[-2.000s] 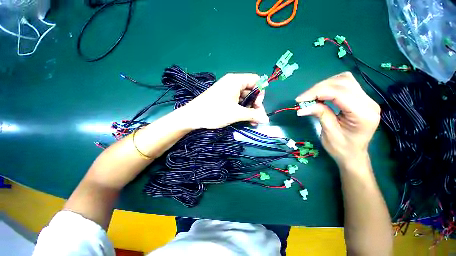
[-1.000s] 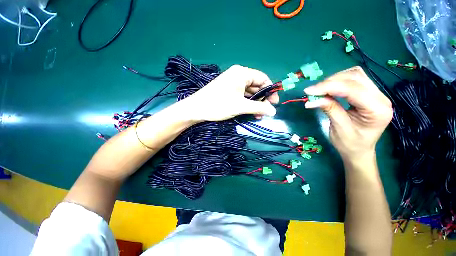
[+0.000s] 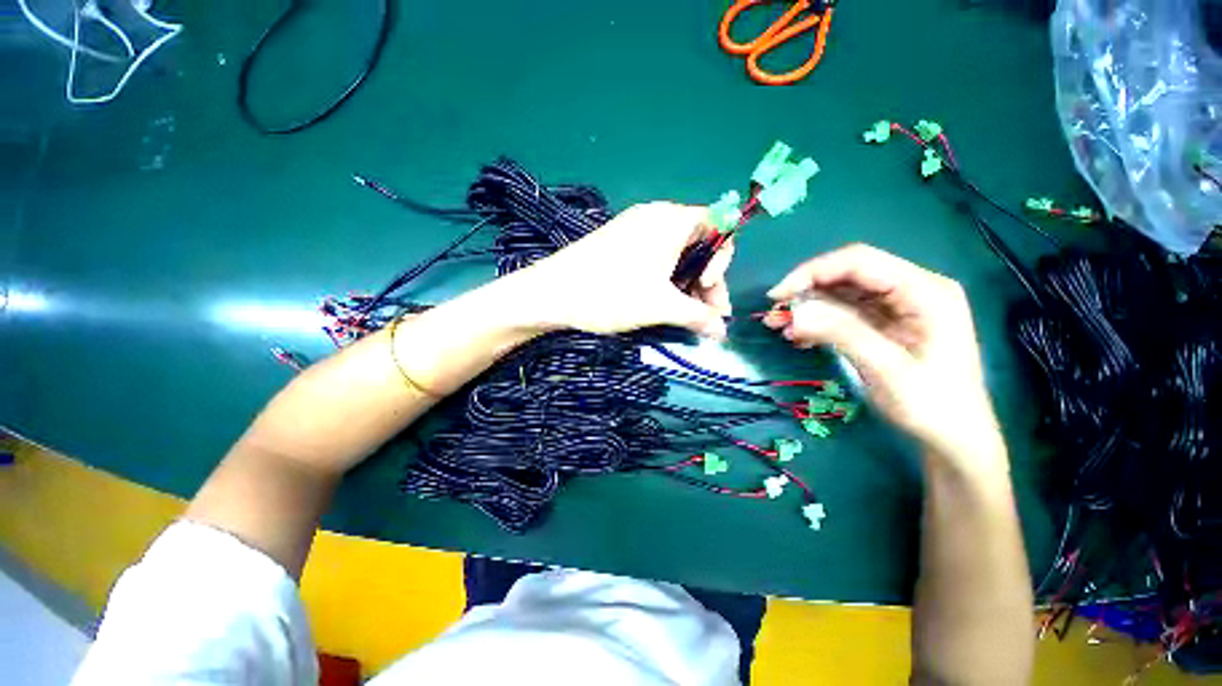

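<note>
My left hand [image 3: 643,272] is closed around several black cables near their plug ends. Their green plug connectors [image 3: 783,180] stick out above its fingers. My right hand [image 3: 898,335] pinches a short red lead end [image 3: 777,318] between thumb and fingertips, just right of my left hand; its plug is mostly hidden by the fingers. Folded cable assemblies [image 3: 523,429] lie under and below my left forearm. Their green plugs [image 3: 822,409] point right, and their red-tipped ends [image 3: 351,319] lie to the left.
A large black harness pile [image 3: 1119,362] lies at the right table edge, with a clear plastic bag [image 3: 1139,121] above it. Orange-handled scissors [image 3: 777,51] lie at the top. A black cord loop [image 3: 245,81] and a white cord [image 3: 118,94] lie upper left.
My right hand has moved left and slightly down, closer to my left hand. The plugs in my left hand have tilted more upward. The view has shifted slightly.
</note>
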